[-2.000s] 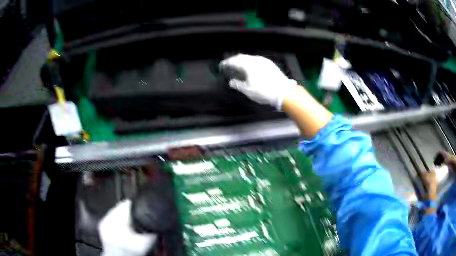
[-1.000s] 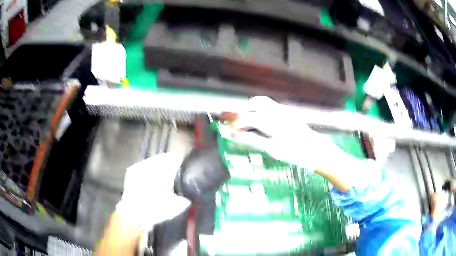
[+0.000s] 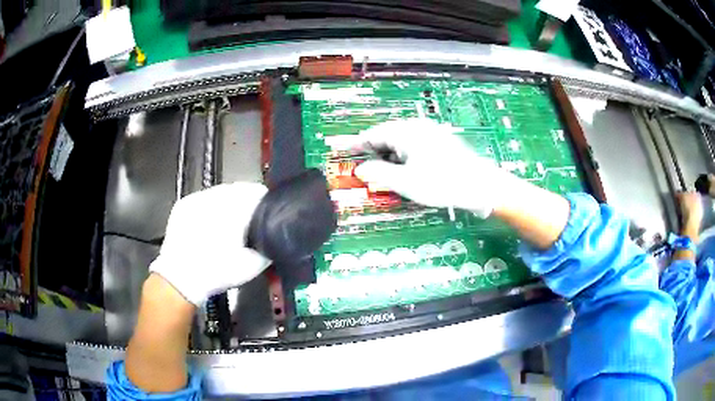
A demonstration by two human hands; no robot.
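A large green circuit board (image 3: 502,219) with white markings and rows of white circles lies in a black carrier (image 3: 376,319) with red-brown edge bars. My left hand (image 3: 215,239), in a white glove, holds a smooth black round-headed item (image 3: 294,219) over the carrier's left edge. My right hand (image 3: 423,164), gloved, is over the board's upper left part, fingertips low and pointing left. Whether it holds a small part cannot be told. A red-orange patch shows on the board beneath its fingertips.
Silver conveyor rails (image 3: 392,362) run in front of and behind the carrier. Dark foam trays (image 3: 353,30) lie on the green shelf at the back. A rack with an orange-brown edge (image 3: 43,180) stands at left. Another person's hand (image 3: 691,211) and blue sleeve show at right.
The view has tilted down. My right hand has moved from the foam trays, past the board's back edge, to over the board. My left hand still holds the black item.
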